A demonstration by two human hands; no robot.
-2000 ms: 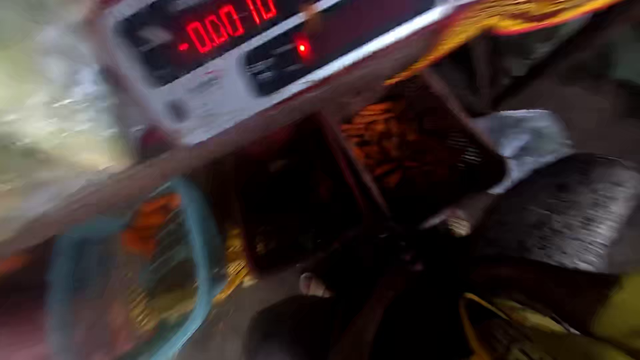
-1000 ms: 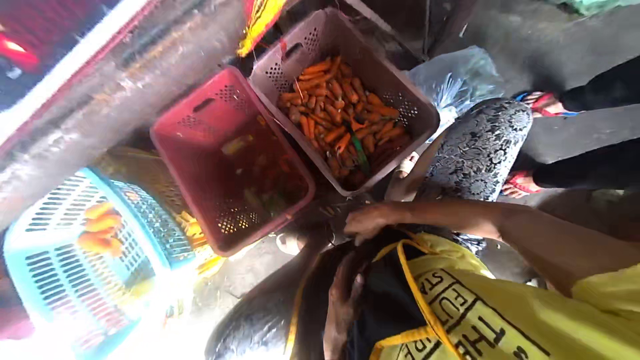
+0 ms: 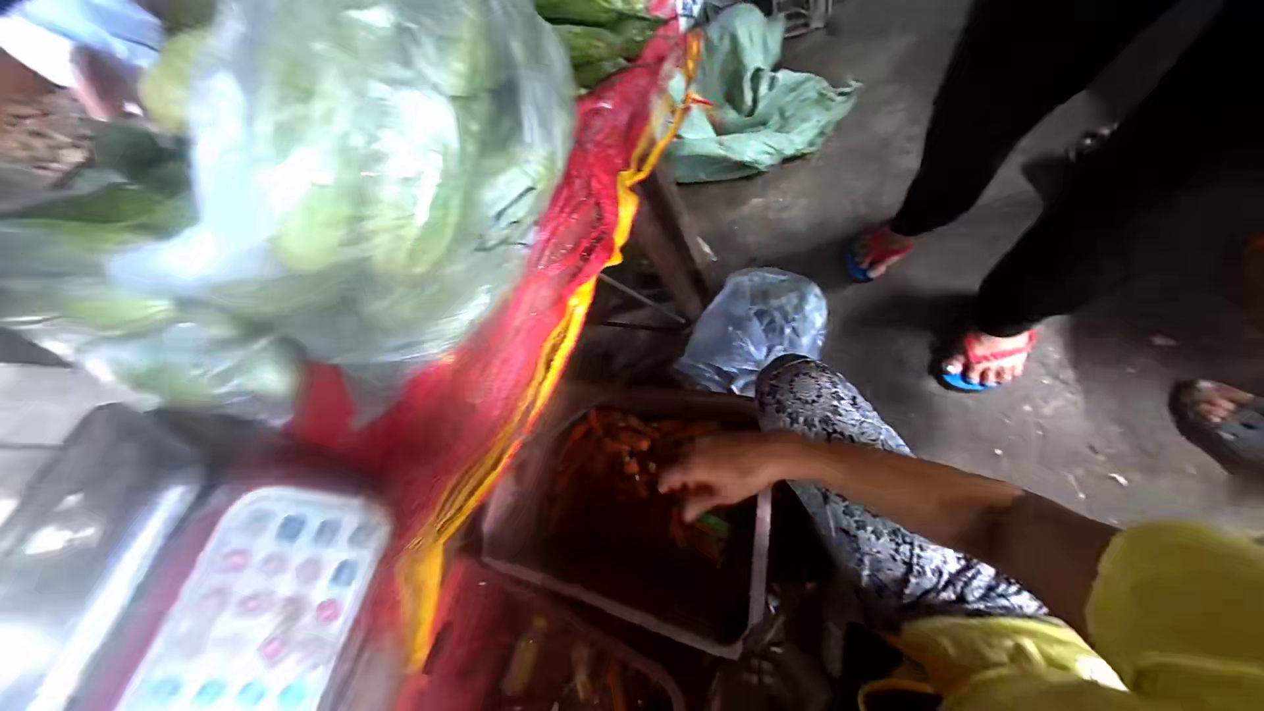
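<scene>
My right hand (image 3: 726, 472) hangs over a dark plastic crate (image 3: 632, 599), its fingers bent and apart, with nothing visible between them. Beneath and beside the fingers are orange carrots (image 3: 620, 439), dim and blurred in the shade. A small green item (image 3: 713, 521) lies near them in the crate. My left hand is out of view.
A clear bag of green vegetables (image 3: 365, 148) rests on the red-covered stall at upper left, near a blurred weighing scale's keypad (image 3: 267, 592). A clear plastic bag (image 3: 758, 321) lies beyond my patterned knee (image 3: 820, 395). Another person's sandalled feet (image 3: 987, 357) stand at right.
My right hand has moved from my lap out over the carrot crate. My left hand, in my lap earlier, has left the view. The view has swung strongly towards the stall top.
</scene>
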